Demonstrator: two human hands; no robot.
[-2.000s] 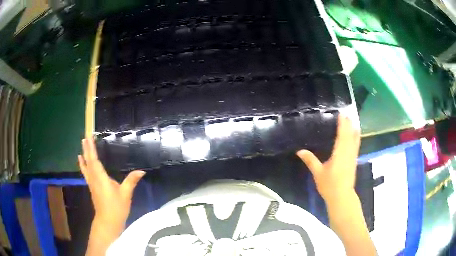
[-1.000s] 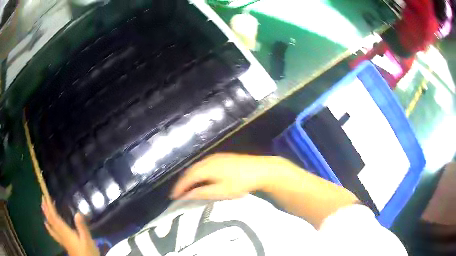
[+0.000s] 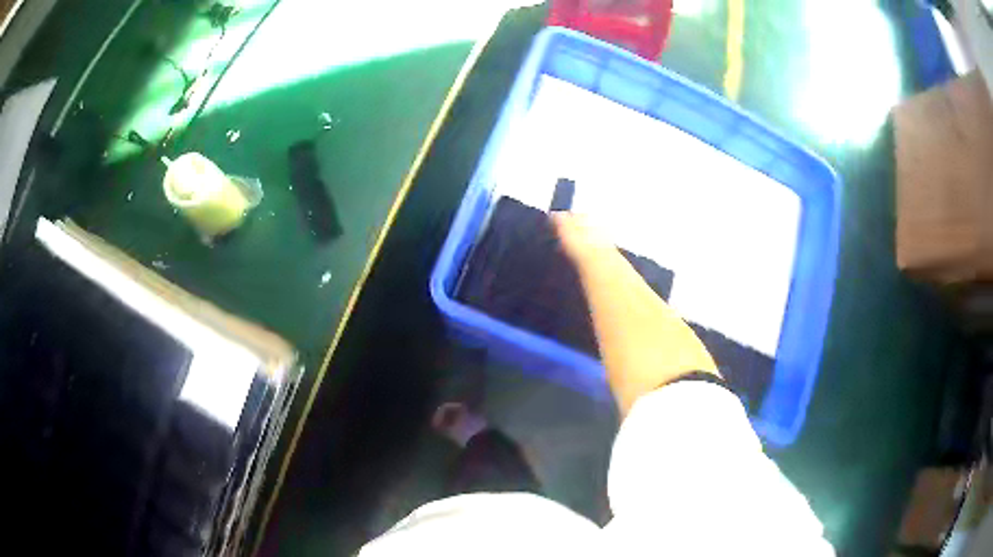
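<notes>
A blue tote (image 3: 824, 250) stands at the right with a white liner sheet (image 3: 697, 158) inside. Black parts (image 3: 523, 267) lie in close rows on the sheet's near side, and one small black piece sticks out past their edge. My right hand (image 3: 577, 231) reaches into the tote at the edge of the black parts; its fingertips are small and blurred, so its grip cannot be told. My left hand is not in view. The loaded board (image 3: 87, 403), covered in glossy black parts with a white edge, lies on the bench at the lower left.
A squeeze bottle (image 3: 207, 198) with pale yellow contents and a loose black piece (image 3: 315, 192) lie on the green bench (image 3: 370, 120). A red stool (image 3: 626, 22) is behind the tote. Cardboard (image 3: 942, 180) is at the far right.
The view has swung right to the tote. My right hand has moved from the board's front edge into the tote. My left hand, earlier at the board's left edge, has left the view.
</notes>
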